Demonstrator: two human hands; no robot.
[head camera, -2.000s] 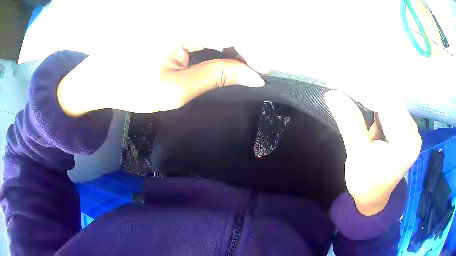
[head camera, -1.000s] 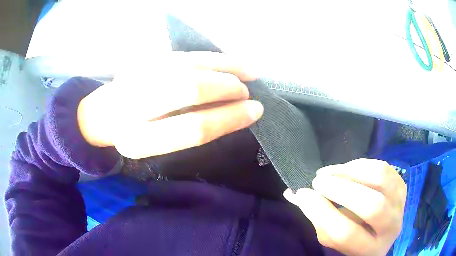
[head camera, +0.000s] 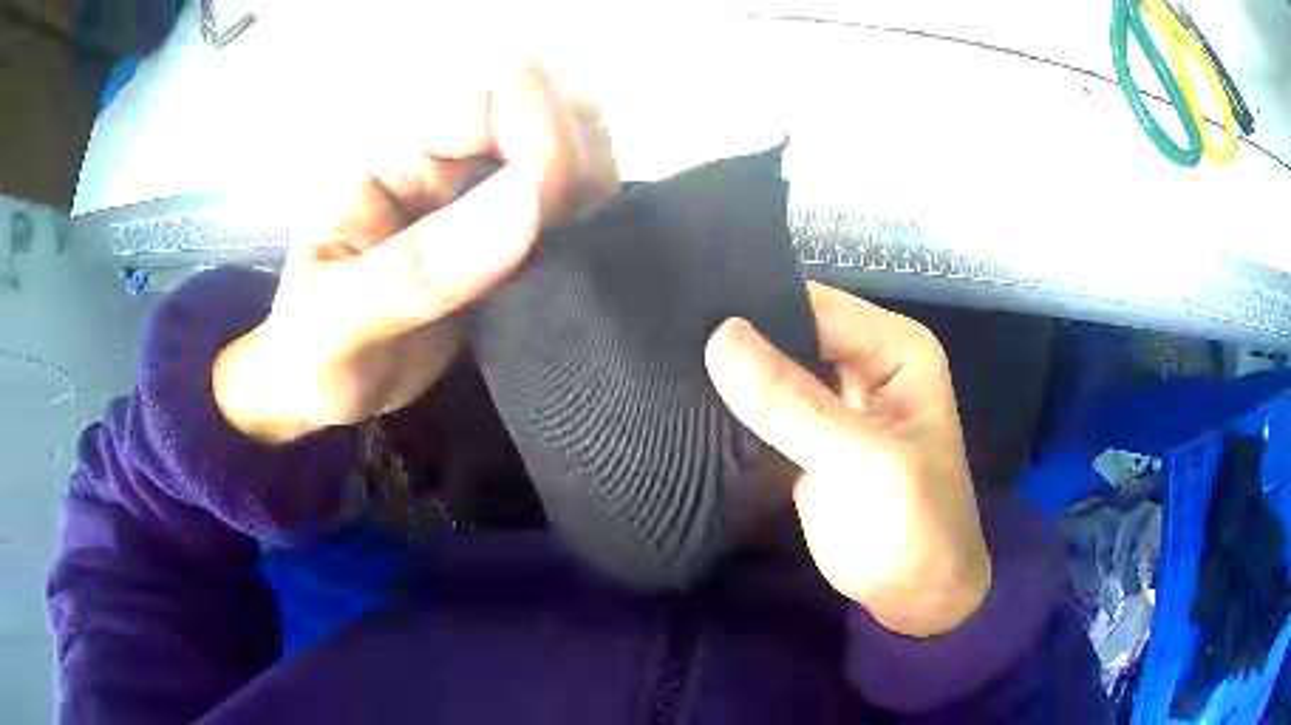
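Observation:
A dark grey rib-knit piece (head camera: 623, 383) is held up above the lap, in front of the table edge, its ribs curving across it and one pointed corner at the top. My left hand (head camera: 411, 269) grips its upper left edge, fingers bent. My right hand (head camera: 864, 453) holds its right side, with the thumb on the front face and the other fingers partly hidden behind. Whether the piece is folded or a closed loop, I cannot tell.
The white table (head camera: 934, 128) has a measuring tape (head camera: 906, 244) along its front edge. Scissors with a green and a yellow handle (head camera: 1164, 92) lie at the upper right. A blue bin (head camera: 1164, 595) with black pieces (head camera: 1235, 567) is at the lower right, beside crinkled clear plastic (head camera: 1119, 567).
The piece has been raised and spread, and now shows a broad ribbed face. My right hand has moved up and left to its right side. My left hand has turned, with its fingers pointing upward.

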